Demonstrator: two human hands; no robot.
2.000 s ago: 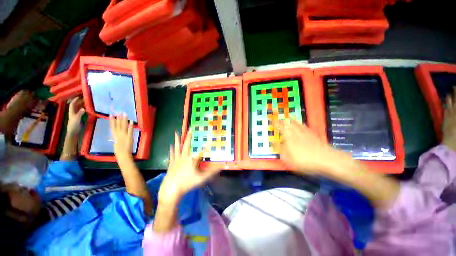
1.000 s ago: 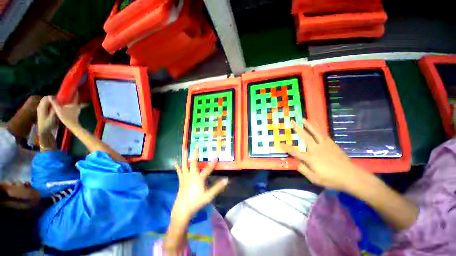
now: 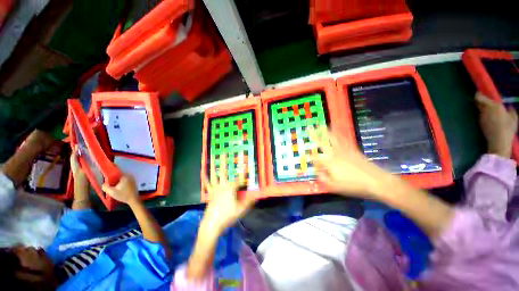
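Three tablets in orange-red frames lie side by side in front of me. The left tablet [image 3: 233, 148] and the middle tablet [image 3: 296, 131] show green grids with dark, red and orange squares. The right tablet [image 3: 392, 125] shows a black screen with small text lines. My left hand [image 3: 223, 202], blurred with fingers spread, is over the lower part of the left tablet. My right hand [image 3: 338, 165], also blurred, is over the lower right of the middle tablet; its fingers hide some squares. Neither hand grips anything. Whether the fingertips touch the glass I cannot tell.
A worker in blue at the left holds a tilted framed tablet [image 3: 91, 150] beside framed tablets with white screens [image 3: 128, 131]. Orange-red stacks [image 3: 364, 31] stand behind a pale rail and a grey upright [image 3: 236, 45]. Another person's hand [image 3: 498, 125] is at a right-hand framed tablet.
More squares on both grids have turned green. My hands have moved up over the screens. The blue-sleeved worker now holds a framed tablet tilted upright. The view has shifted slightly.
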